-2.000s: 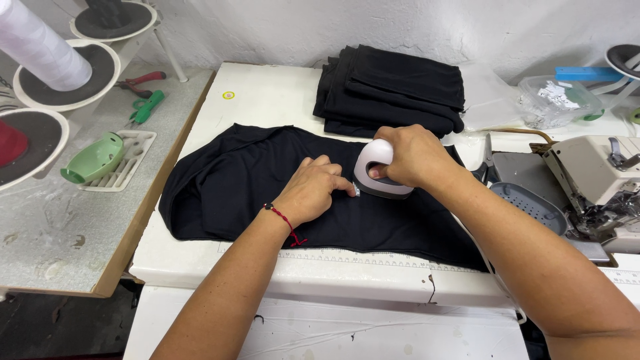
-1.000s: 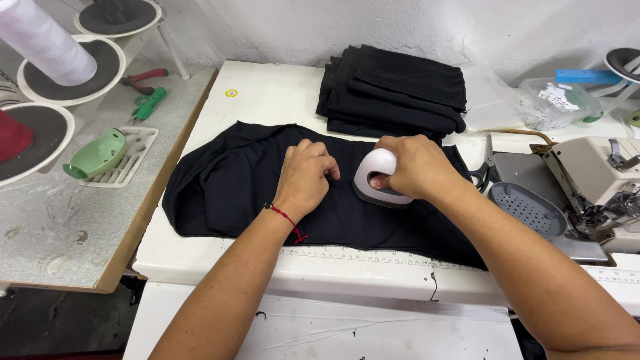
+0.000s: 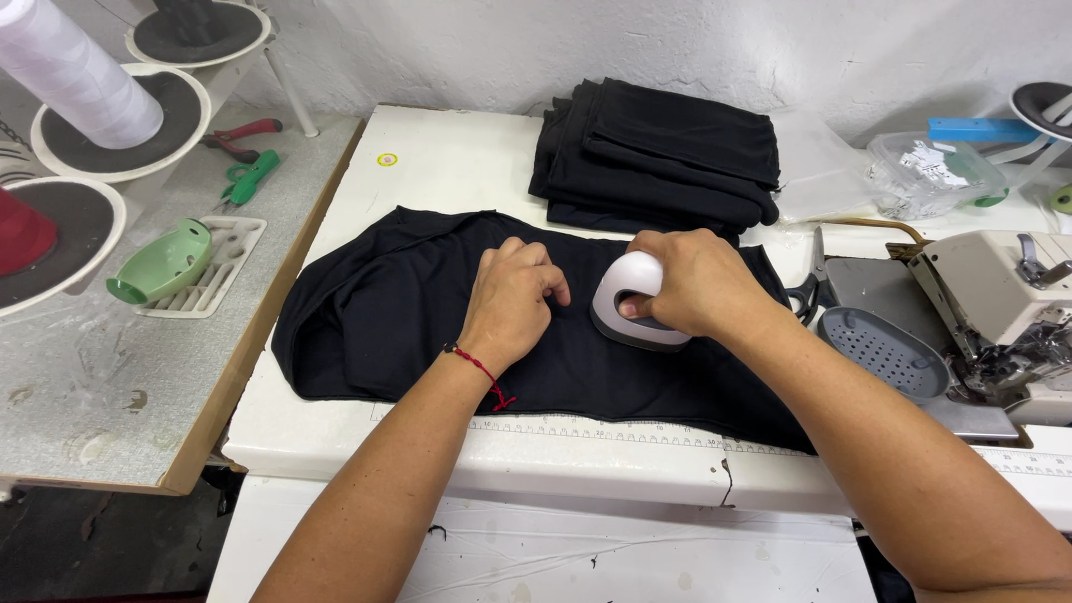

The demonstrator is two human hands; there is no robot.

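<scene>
A black fabric garment (image 3: 419,335) lies spread across the white worktable. My right hand (image 3: 699,280) grips a small white mini iron (image 3: 632,276) by its handle, and the iron rests on the cloth right of centre. Just left of it, my left hand (image 3: 515,297) rests on the garment with fingers curled; whether it pinches anything under them I cannot tell. A red cord bracelet (image 3: 481,368) circles the left wrist. Behind the garment sits a stack of folded black fabric (image 3: 662,159).
At the right are black scissors (image 3: 811,289), a grey perforated dish (image 3: 886,352), a sewing machine (image 3: 997,285) and a plastic tub of white labels (image 3: 934,172). Thread cones (image 3: 84,75), green snips (image 3: 249,177) and a green bowl (image 3: 167,261) stand left. A printed ruler (image 3: 586,430) edges the table.
Two seconds ago my left index finger touched a small white tag on the cloth beside the iron. That hand has since drawn back to the left and curled, and the tag is no longer visible.
</scene>
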